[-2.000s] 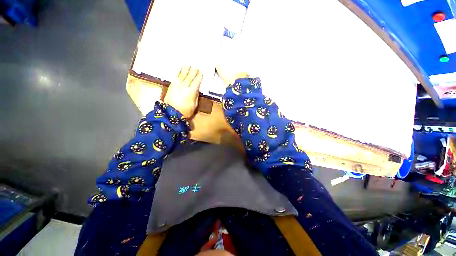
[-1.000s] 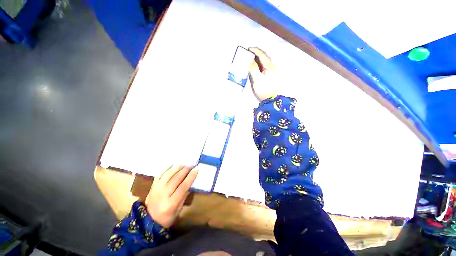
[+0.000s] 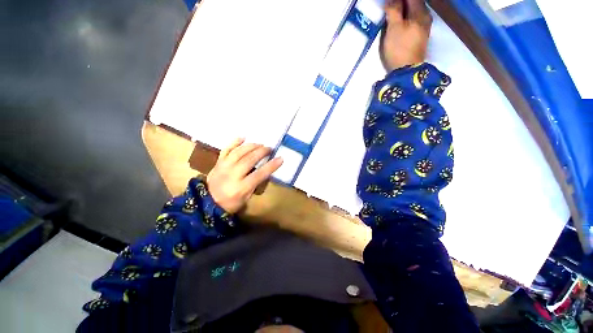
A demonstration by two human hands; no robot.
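Observation:
The long, narrow cutting die (image 3: 328,87), blue with crossbars and pale openings, lies slantwise on the white slab (image 3: 227,71). Its near end reaches the slab's dark front edge; its far end runs towards the top of the picture. My left hand (image 3: 242,174) is at the near end, fingertips on the die's left side, palm over the wooden rail. My right hand (image 3: 404,36) is at the die's far end on its right side, fingers bent and partly cut off by the top edge. Whether sheet stock lies under the die cannot be told.
The wooden front rail (image 3: 312,224) runs along the near edge, with a dark block at its left part. The blue press beam (image 3: 520,84) curves down the right side. Mixed items lie at the lower right. A pale flat surface (image 3: 58,286) is at lower left.
The view has shifted, so the die sits higher in the picture. My right hand stays at its far end, now with more bent fingers; my left hand stays at its near end.

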